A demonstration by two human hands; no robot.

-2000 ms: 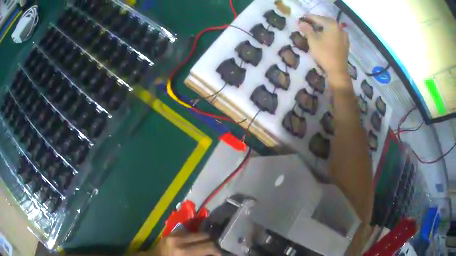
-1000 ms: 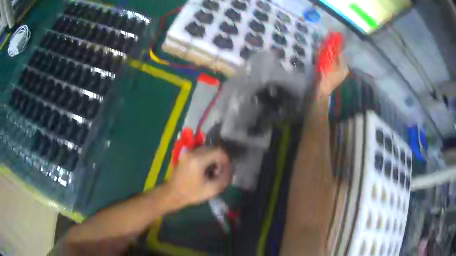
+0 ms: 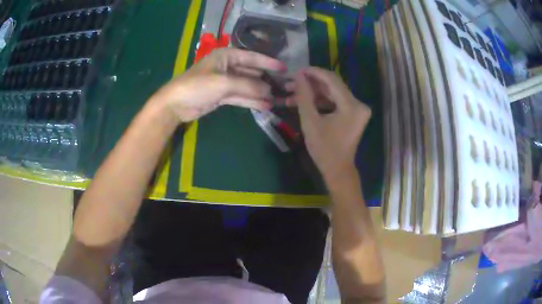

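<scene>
My left hand [image 3: 217,86] and my right hand [image 3: 330,116] meet above the green mat. Between their fingertips is a small dark housing [image 3: 278,88], mostly hidden by the fingers and blurred. Its details cannot be told. The hand nippers [image 3: 278,129], with pale grey and red grips, lie on the mat just below the hands. The press fixture's metal base [image 3: 291,48] shows at the top, behind the hands. Red tape [image 3: 209,47] lies at its left, beside my left hand.
A clear blister tray [image 3: 52,98] with rows of black parts is on the left. A stack of white foam trays [image 3: 488,160] stands on the right, with dark parts in its upper cutouts. Yellow tape [image 3: 255,198] marks the mat's front. Cardboard boxes [image 3: 35,217] are below.
The view has tilted down toward the bench's front edge. My right hand has left the red lever handle and come to my left hand, where both now hold the dark housing.
</scene>
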